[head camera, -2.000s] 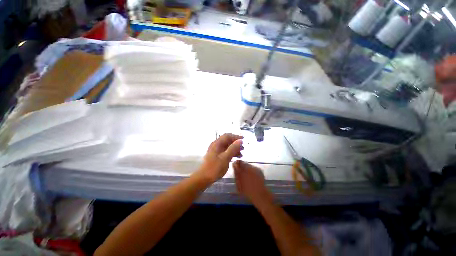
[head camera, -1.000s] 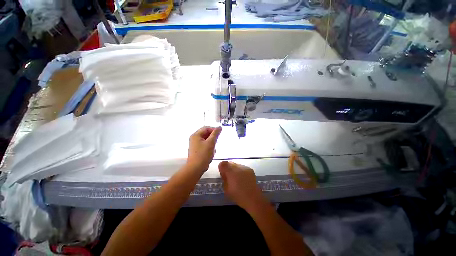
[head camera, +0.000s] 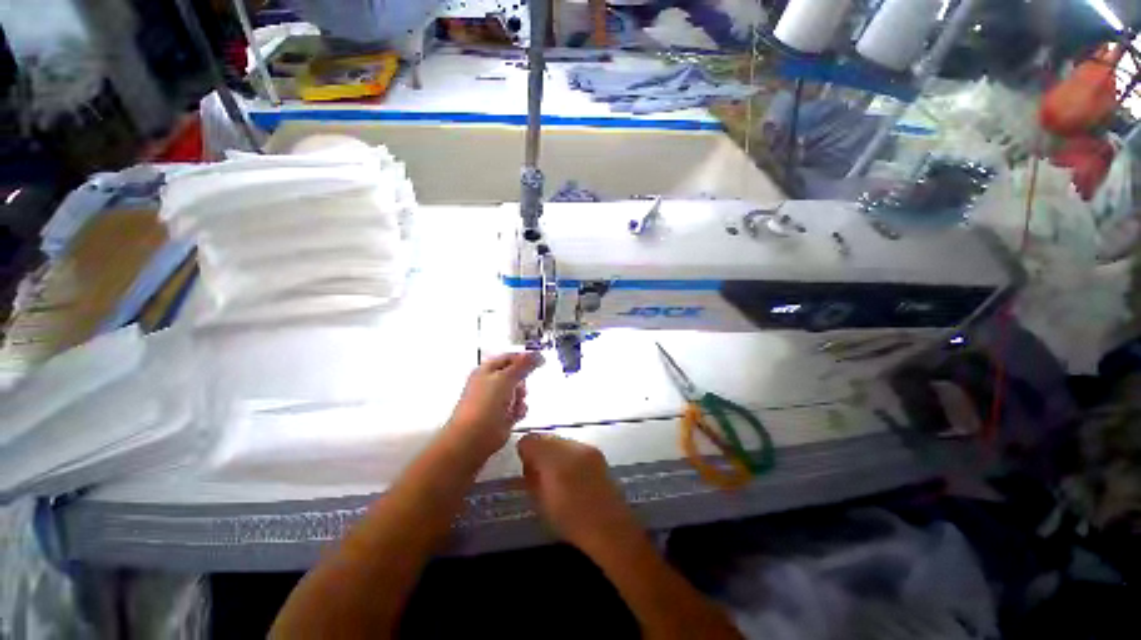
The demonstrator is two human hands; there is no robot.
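Observation:
A white fabric piece (head camera: 313,438) lies flat on the white table, left of my hands; its edges are hard to tell in the glare. My left hand (head camera: 492,398) is at the needle area, thumb and fingertips together just under the left end of the sewing machine (head camera: 626,269). My right hand (head camera: 559,475) is curled near the table's front edge, lower right of my left hand. Whether either hand pinches fabric or thread cannot be told. The presser foot (head camera: 538,340) is just above my left fingertips.
Scissors (head camera: 716,431) with orange and green handles lie right of my hands. A tall stack of white pieces (head camera: 294,238) stands at left rear, a lower pile (head camera: 94,406) at left front. A grey post (head camera: 534,113) rises behind the machine head. Thread cones (head camera: 895,31) are at upper right.
The camera view has shifted, so the table and machine sit lower and further left than one second ago. My hands keep nearly the same place by the needle.

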